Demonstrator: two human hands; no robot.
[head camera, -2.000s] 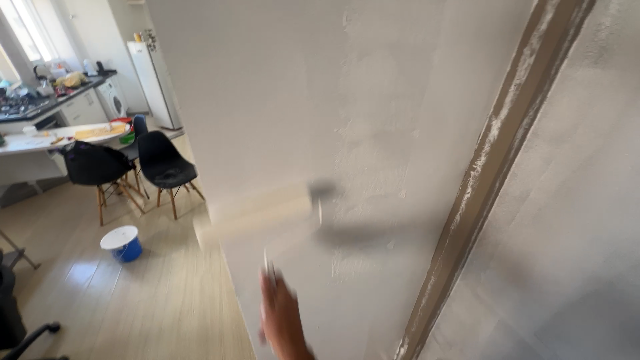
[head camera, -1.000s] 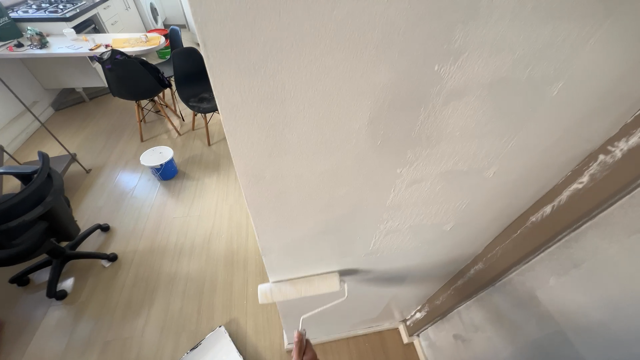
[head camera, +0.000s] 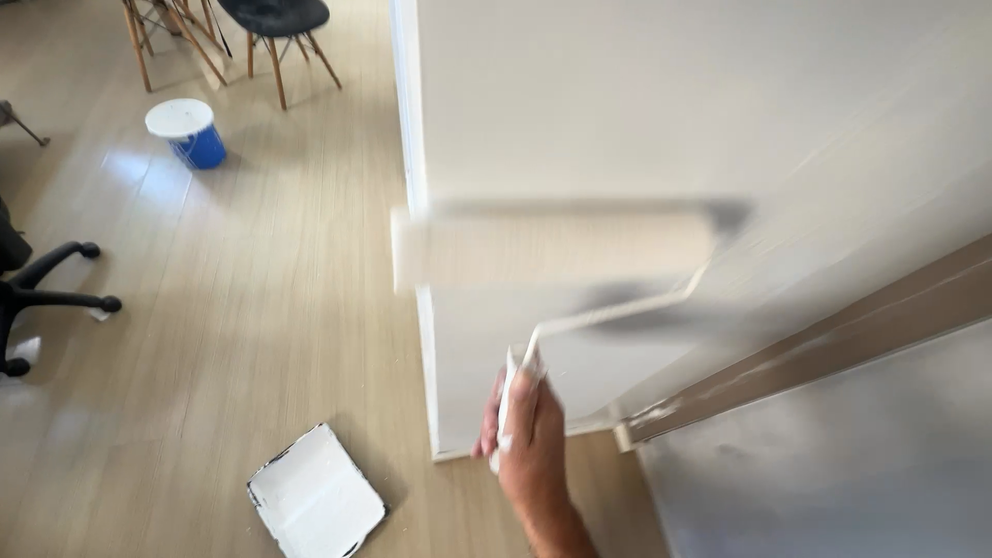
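My right hand (head camera: 531, 422) is closed around the white handle of a paint roller (head camera: 554, 244), with the thumb along the top. The roller's wide cream sleeve is blurred and lies level across the pale narrow wall (head camera: 542, 116), its left end reaching past the wall's white edge. A bent wire frame joins the sleeve's right end to the handle. White paint marks the hand and handle. Left of the hand, on the floor, lies a paint tray (head camera: 316, 492) coated in white, dark at its rim. My left hand is out of view.
A blue bucket with a white lid (head camera: 180, 120) stands on the wood-look floor (head camera: 310, 310). Black chairs (head camera: 275, 14) with wooden legs are behind it. A wheeled office chair base (head camera: 58, 298) is at the left edge. A brown frame strip (head camera: 814, 349) borders the wall at right.
The view has shifted downward, bringing most of the tray into sight. The roller has moved, remaining in my right hand; it appears higher in the picture than one second ago.
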